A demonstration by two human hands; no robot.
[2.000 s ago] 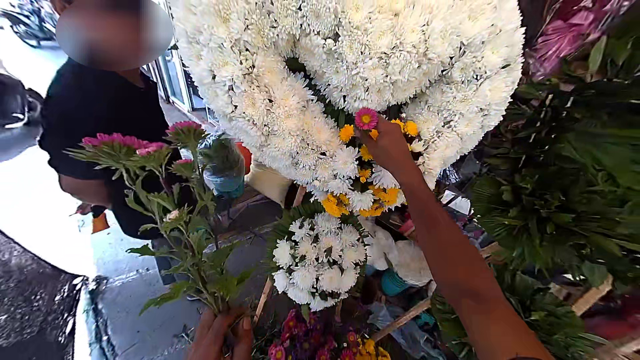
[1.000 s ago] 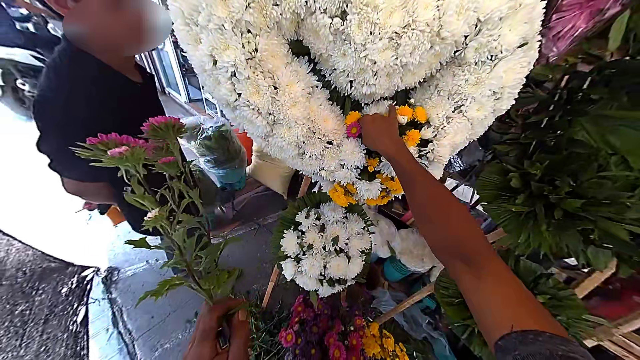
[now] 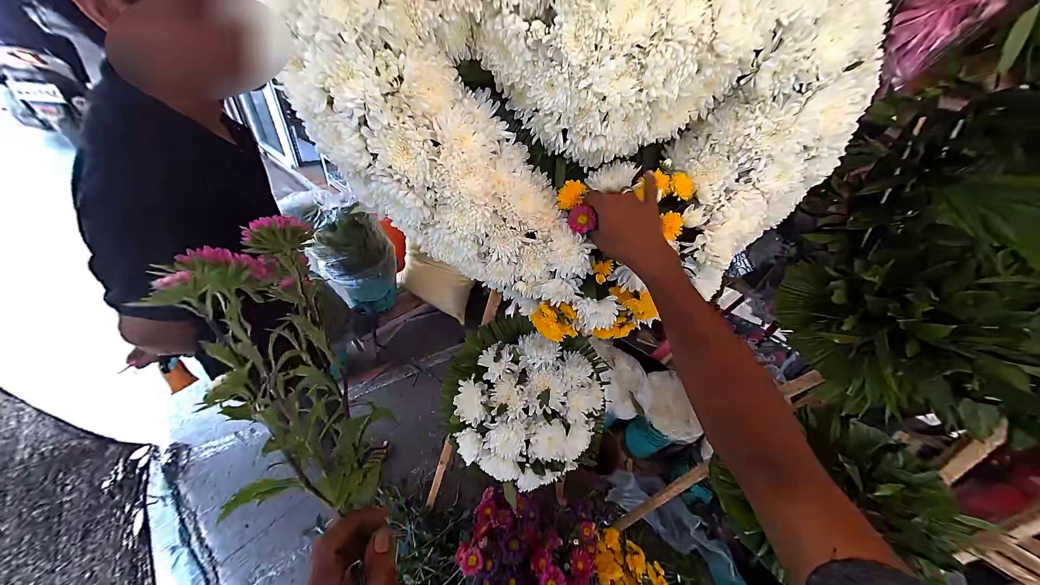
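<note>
My left hand (image 3: 354,546) is closed around the stems of pink asters (image 3: 280,236) with long leafy stalks, at the lower left. My right hand (image 3: 630,223) reaches into the lower middle of a large arrangement of white chrysanthemums (image 3: 479,171); its fingertips are among the blooms, partly hidden, and I cannot tell whether they grip anything. Touching its left side is a magenta flower (image 3: 582,218), just below a yellow flower (image 3: 571,194). More yellow flowers (image 3: 554,321) sit lower down, above a round cluster of white flowers (image 3: 532,410).
A person in a dark shirt (image 3: 175,203) stands at the left. Magenta and purple flowers (image 3: 520,540) and yellow ones (image 3: 621,561) are at the bottom. Green foliage (image 3: 902,325) fills the right side, by wooden slats (image 3: 662,496). Behind the asters is a plastic-wrapped bucket (image 3: 357,268).
Two seconds ago my right hand held the magenta flower in front of the arrangement; now that flower sits among the blooms, beside the hand. My left hand still holds the asters.
</note>
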